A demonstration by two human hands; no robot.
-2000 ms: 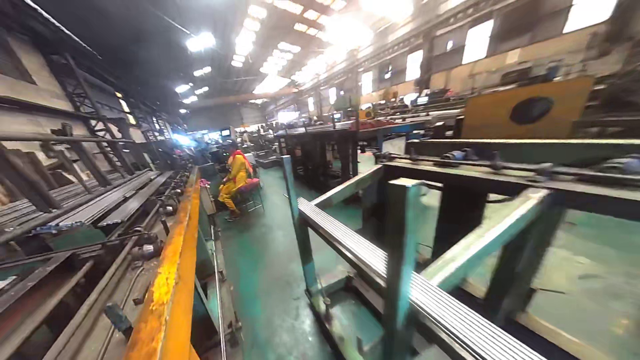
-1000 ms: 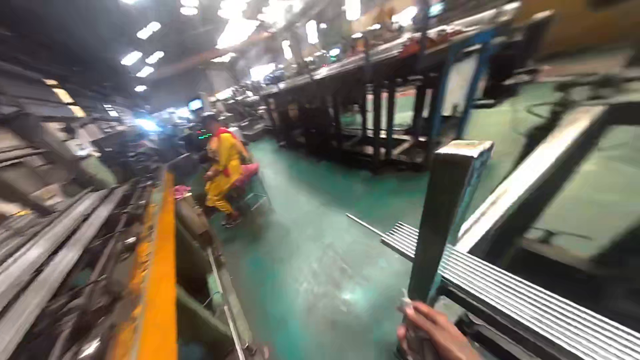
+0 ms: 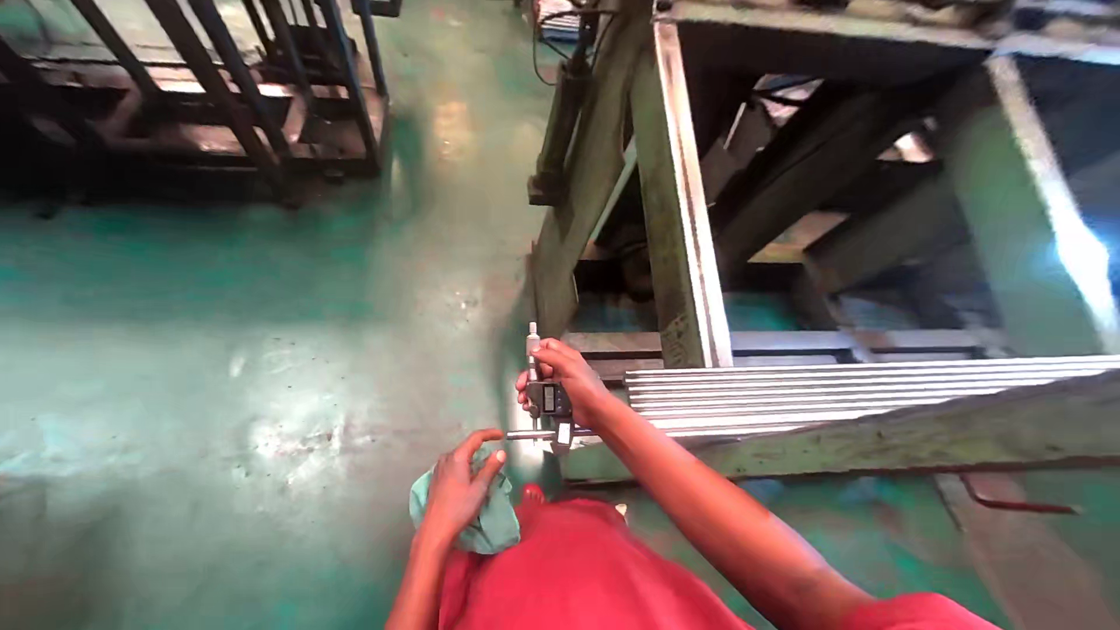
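My right hand (image 3: 564, 376) grips a digital micrometer (image 3: 549, 398), its thimble pointing away from me. The micrometer's frame sits around the end part of a thin metal rod (image 3: 525, 435) that sticks out left of the others. My left hand (image 3: 464, 481) has a green cloth (image 3: 490, 521) held under the palm; its index fingertip is at the rod's tip. Several shiny metal rods (image 3: 831, 389) lie side by side on the green steel rack, right of my right hand.
A green steel frame (image 3: 678, 219) with slanted beams stands ahead and to the right. Dark metal racks (image 3: 236, 114) are at the upper left. A bent reddish bar (image 3: 1019, 505) lies low at the right. The floor (image 3: 306, 350) is painted green.
The view has swung far down and right. Both hands are now in sight at the rod's end; one second ago only one hand showed, near the rack's post. The seated person is out of view.
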